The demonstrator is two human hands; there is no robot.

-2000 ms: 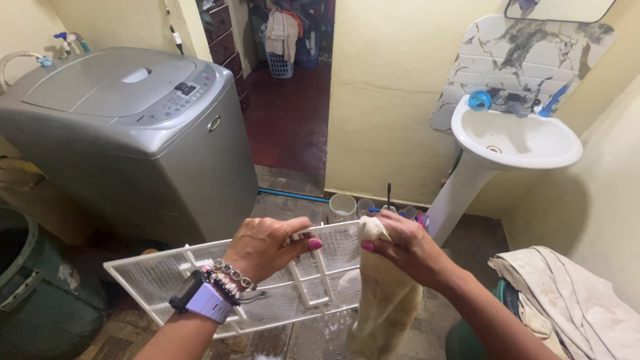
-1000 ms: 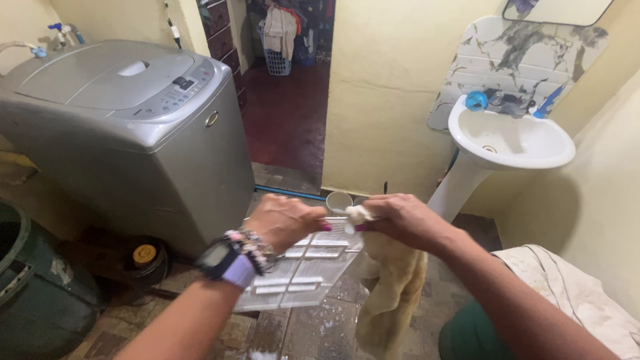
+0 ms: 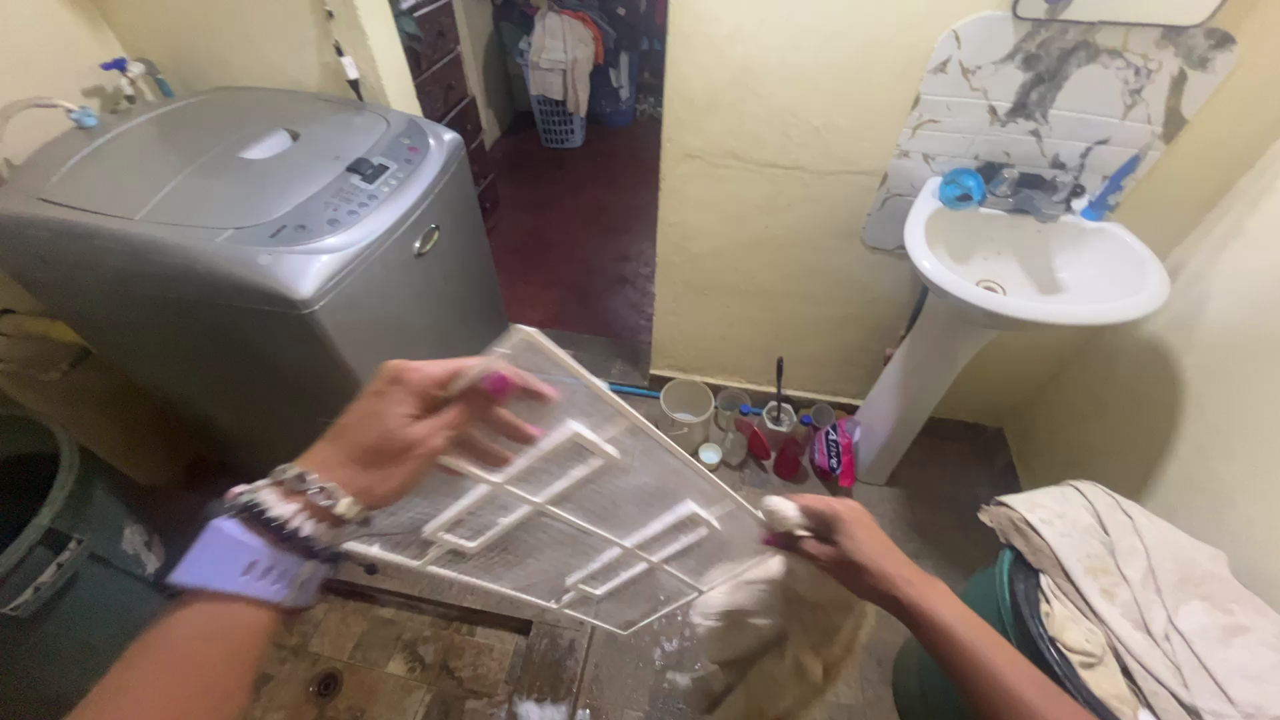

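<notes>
A white plastic-framed mesh filter panel (image 3: 570, 500) slants across the middle, in front of the washing machine's corner. My left hand (image 3: 450, 425), wearing bracelets and a lilac watch strap, is blurred over the panel's upper left part with its fingers apart; whether they touch it I cannot tell. My right hand (image 3: 830, 540) pinches a bunched end of a beige cloth (image 3: 790, 640) at the panel's right corner. The rest of the cloth hangs below that hand, partly behind the panel's edge.
A grey top-loading washing machine (image 3: 380, 270) stands left, above a dark green bin (image 3: 70, 600). A white pedestal sink (image 3: 1040, 290) is at right. Containers and a white bucket (image 3: 687, 410) line the wall. Cloth (image 3: 1150, 580) drapes over a green barrel (image 3: 925, 650). A drain (image 3: 325, 684) shows below.
The panel has been turned and now slants down to the right. My left hand has opened its fingers and moved away from my right hand, which keeps hold of the cloth.
</notes>
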